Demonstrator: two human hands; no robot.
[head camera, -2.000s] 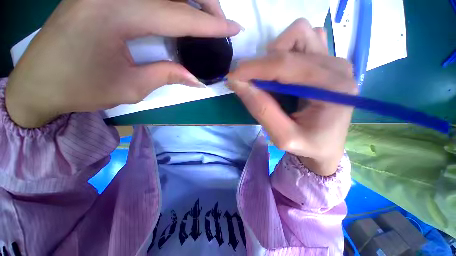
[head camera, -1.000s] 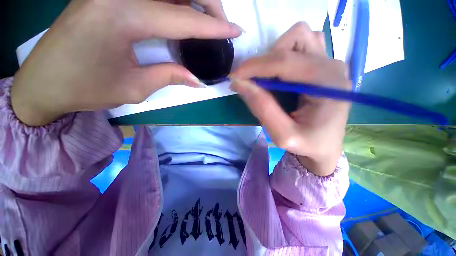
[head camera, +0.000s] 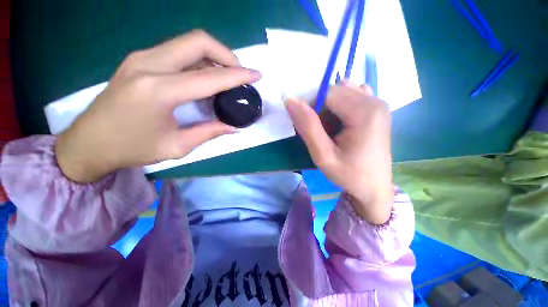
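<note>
My left hand (head camera: 153, 99) holds a round, glossy black watch head (head camera: 238, 106) by its edge, between thumb and fingers, over the white paper (head camera: 273, 57). My right hand (head camera: 354, 135) is a little to the right of the watch head, apart from it. It holds a thin blue stick (head camera: 335, 57) that points up and away from me. A second blue stick shows close beside it; whether it is also in the hand I cannot tell. The right hand is slightly blurred.
Several loose blue sticks (head camera: 494, 73) lie on the dark green mat (head camera: 453, 129) at right. Another blue stick (head camera: 313, 15) lies at the top. A red edge (head camera: 7, 114) shows at far left. Light green cloth (head camera: 456, 204) hangs at right. Brown boxes (head camera: 481, 291) stand below right.
The right hand has moved off the watch head, and its blue stick has swung from pointing right to pointing up. The view has shifted, showing more mat and more sticks.
</note>
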